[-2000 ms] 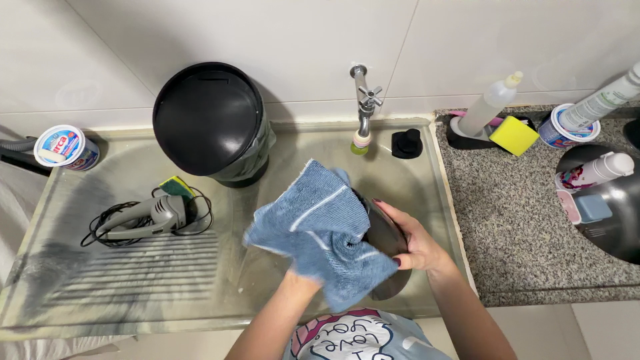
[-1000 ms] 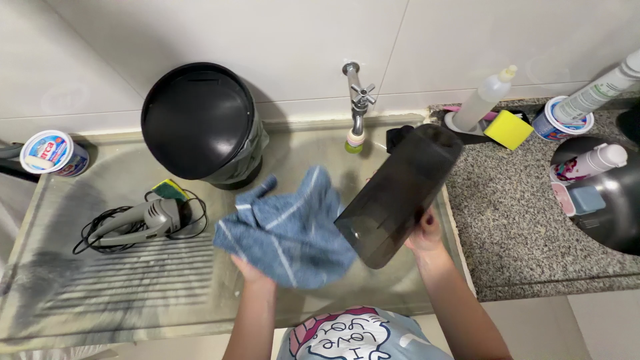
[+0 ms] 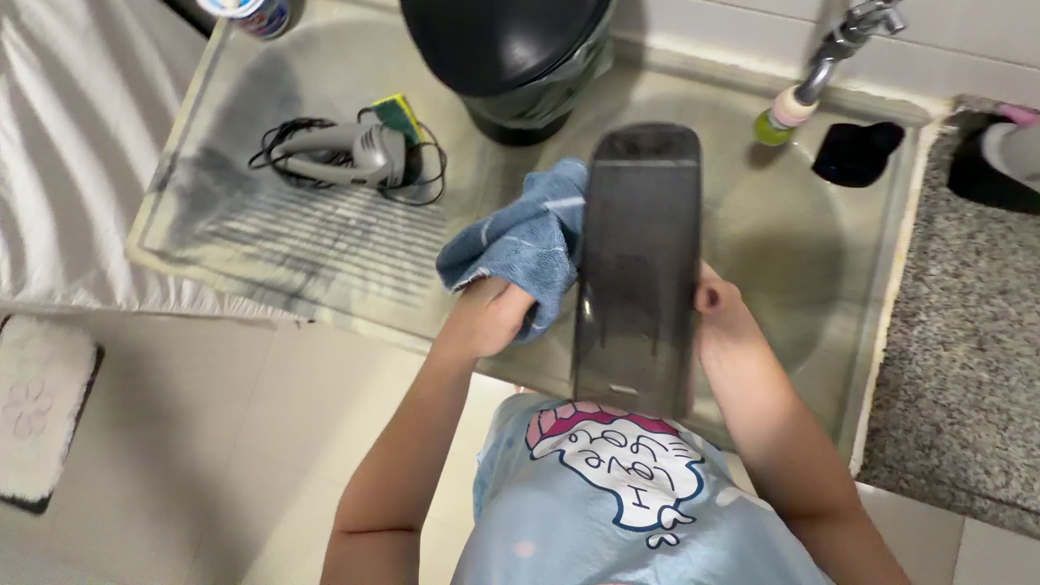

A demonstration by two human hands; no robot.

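A blue cloth with white stripes [image 3: 528, 236] is bunched in my left hand [image 3: 490, 315], its upper right edge beside a dark translucent plastic container [image 3: 638, 260]. My right hand [image 3: 717, 305] holds that container by its right side, and most of the fingers are hidden behind it. The container is long with a rounded far end, and it is held over the front of the sink, close to my shirt.
A black lidded bin [image 3: 520, 49] stands in the sink. To its left lie a grey corded appliance [image 3: 349, 153] and a green-yellow sponge [image 3: 396, 118]. The faucet [image 3: 829, 57] and a black object [image 3: 858, 153] are at right, beside a granite counter [image 3: 959, 341].
The container has turned from a slant to nearly straight away from me. The cloth, spread out before, is now bunched at its left side. The view has shifted left and downward.
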